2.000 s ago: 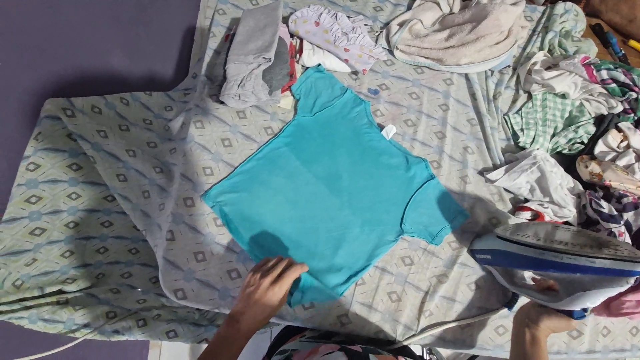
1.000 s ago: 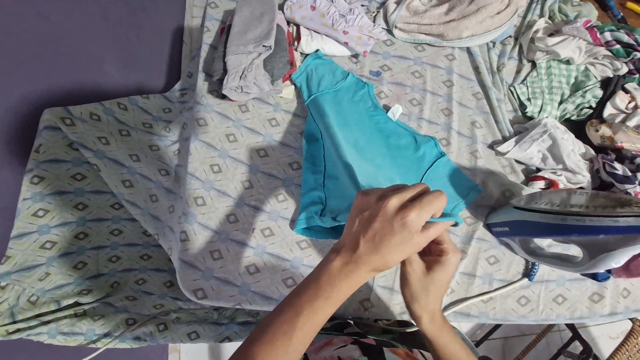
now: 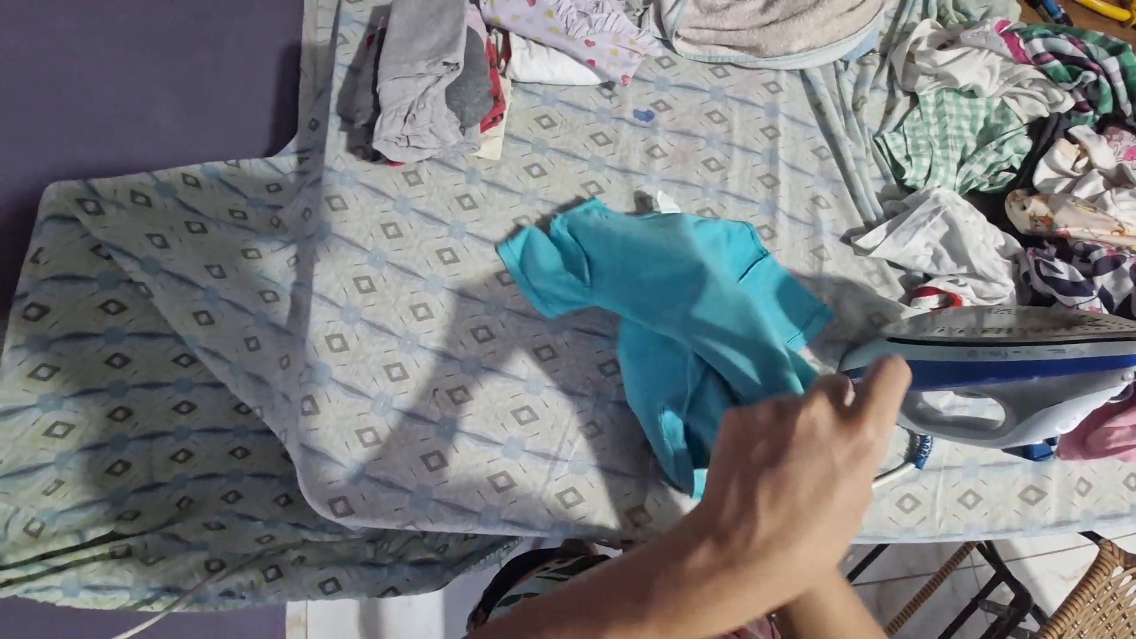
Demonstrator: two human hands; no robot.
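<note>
A small teal short-sleeved shirt lies bunched on the patterned cloth, its sleeves toward the far side and its lower part gathered near my hands. My left hand is over the gathered hem at the lower right, blurred; its fingers are mostly hidden and their grip on the fabric cannot be made out. Beneath and behind it, my right hand is hidden; only its forearm shows. Just right of my hands, a blue and white clothes iron has its metal soleplate turned to the far side.
Folded grey clothes and a frilled printed garment lie at the far side. A beige towel-like cloth is beside them. Crumpled clothes are heaped at right. A wicker chair stands below the near edge.
The shirt, spread flat two seconds ago, is now bunched and turned, with its sleeves at the far side. My right hand was at the iron and has since moved left to the shirt.
</note>
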